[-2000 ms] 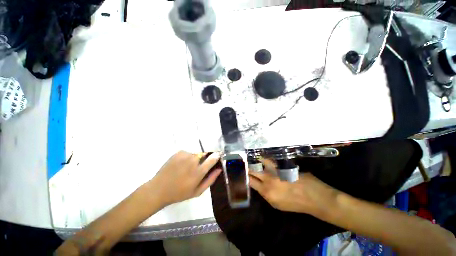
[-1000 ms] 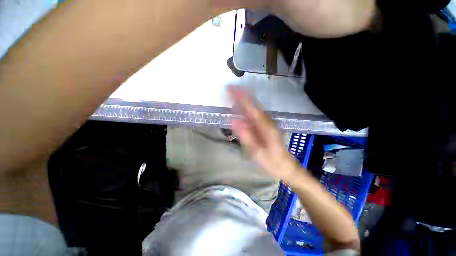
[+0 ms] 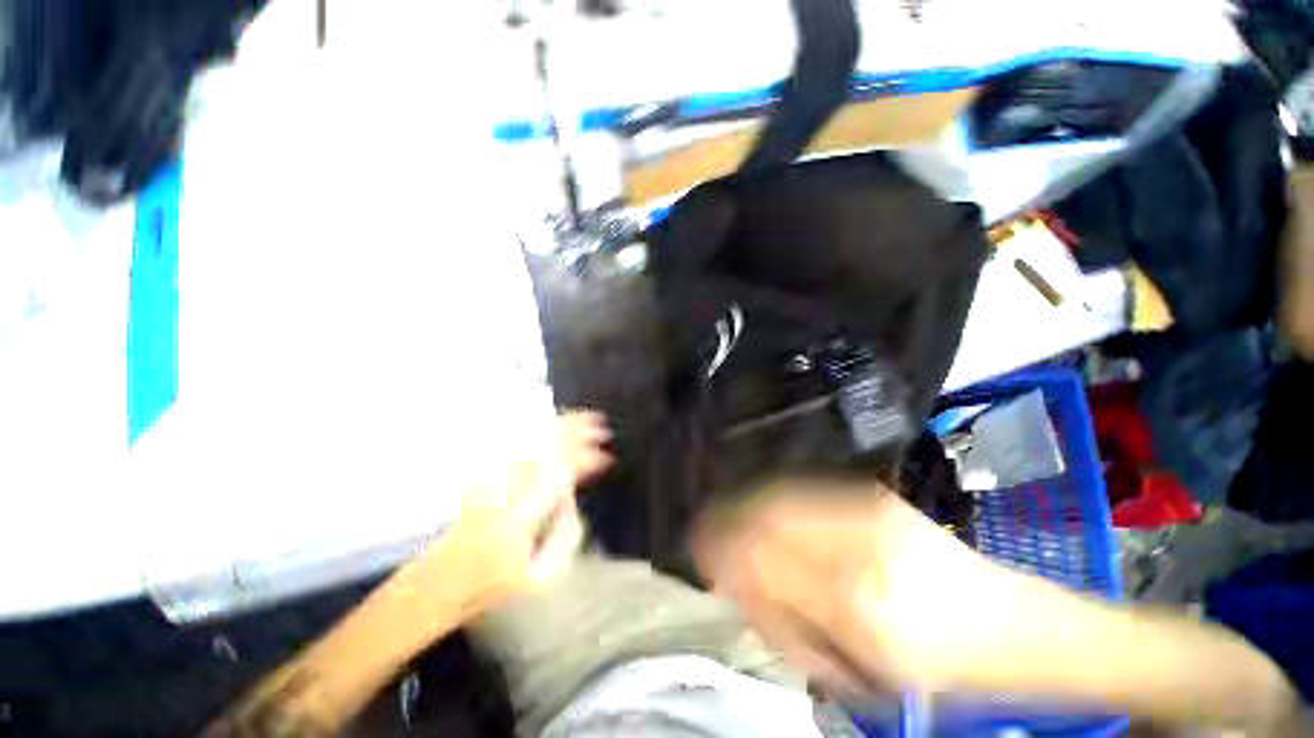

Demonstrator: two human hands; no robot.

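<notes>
A dark brown-black garment [image 3: 821, 303] lies at the front of the white sewing machine [image 3: 922, 108] and hangs over the table edge toward the lap. It has a printed label [image 3: 872, 401] and thin light marks. Shiny metal parts around the presser foot [image 3: 584, 238] stand at its upper left; a thin upright rod is above them. My left hand [image 3: 541, 498] is at the garment's lower left edge, its fingertips close to the cloth. My right hand [image 3: 800, 555] is over the garment's lower part, blurred, with fingers bent. Whether either hand grips cloth is unclear.
The white table [image 3: 332, 317] spreads left, with blue tape [image 3: 156, 310] on it. A blue perforated crate [image 3: 1045, 526] with a pale piece inside is below right. Small tools [image 3: 1040, 281] lie right of the garment. Dark cloth piles are at upper left and right. Part of a person shows at the right edge.
My left arm, stretched across the view to the right one second ago, is back at left. My right hand has moved from the table edge over the garment. The garment now lies by the machine.
</notes>
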